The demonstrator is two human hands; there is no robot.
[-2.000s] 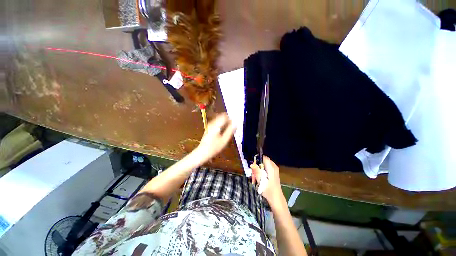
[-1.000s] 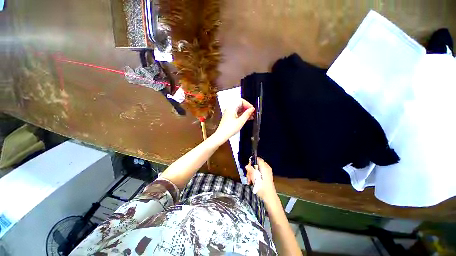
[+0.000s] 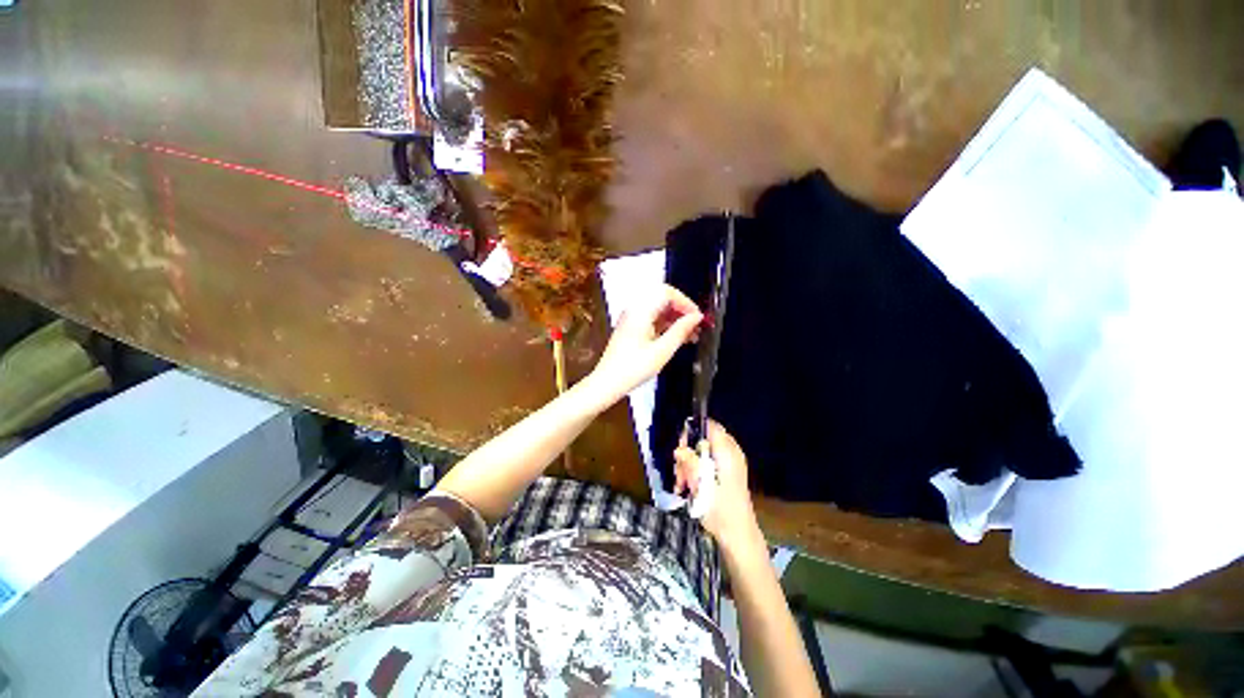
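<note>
A stack of black cut panels (image 3: 873,355) lies on the brown table over a white paper sheet (image 3: 630,274), whose left edge shows. My right hand (image 3: 714,477) holds fabric shears (image 3: 715,307) at the near edge of the black panels. The long blades point away from me over the panels and look closed or nearly closed. My left hand (image 3: 652,344) is beside the blades at the panels' left edge, thumb and index fingertips together. Whether anything is pinched between them is too small to tell.
A brown feather duster (image 3: 546,150) lies left of the panels, its stick towards me. Beyond it are a small tray (image 3: 379,68), grey scraps (image 3: 396,207) and a black-handled tool (image 3: 484,292). Large white paper sheets (image 3: 1132,409) lie at the right. A red line crosses the table.
My left hand has moved right, from beside the duster stick to the panels' left edge and the blades. My right hand still holds the shears. The view has shifted slightly.
</note>
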